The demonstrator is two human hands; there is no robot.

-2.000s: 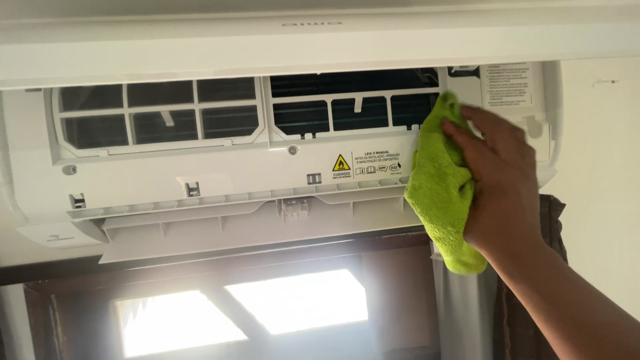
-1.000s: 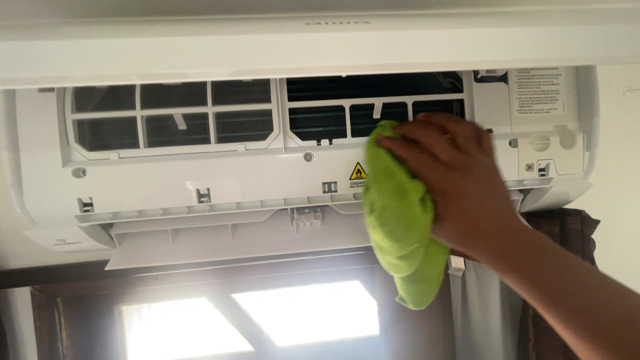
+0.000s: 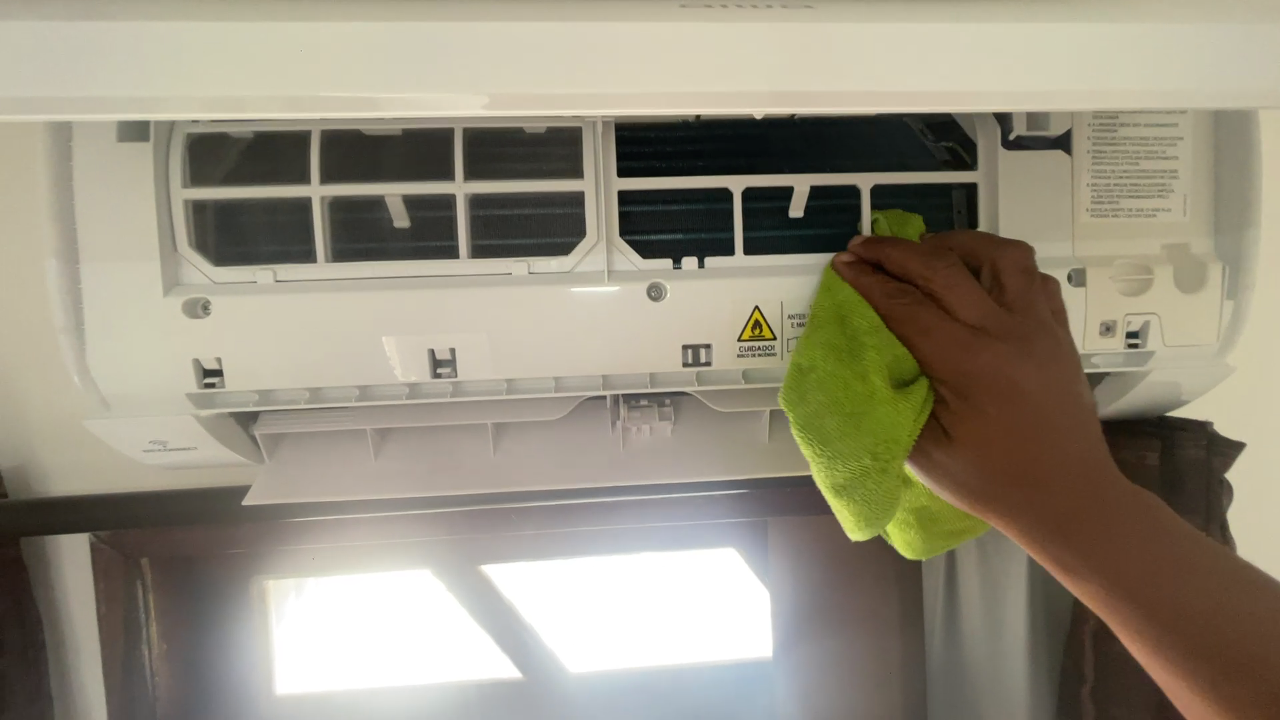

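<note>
My right hand grips a lime-green microfibre cloth, whose top edge lies against the right-hand grille frame of a white wall-mounted air conditioner. Most of the cloth hangs below my fingers, over part of the warning label. Left of the hand, a mesh air filter sits in its white frame. Dark coil fins show behind the right grille, with no mesh seen over them. My left hand is not in view.
The raised front panel spans the top. Beneath the unit hangs the open air flap, above a dark curtain rod. Lower down are a wooden window frame with bright panes and a brown curtain at the right.
Two seconds ago the hand and cloth were farther right along the casing, and more of the warning label showed. The hand moved left, then slightly back right. The view has shifted a little.
</note>
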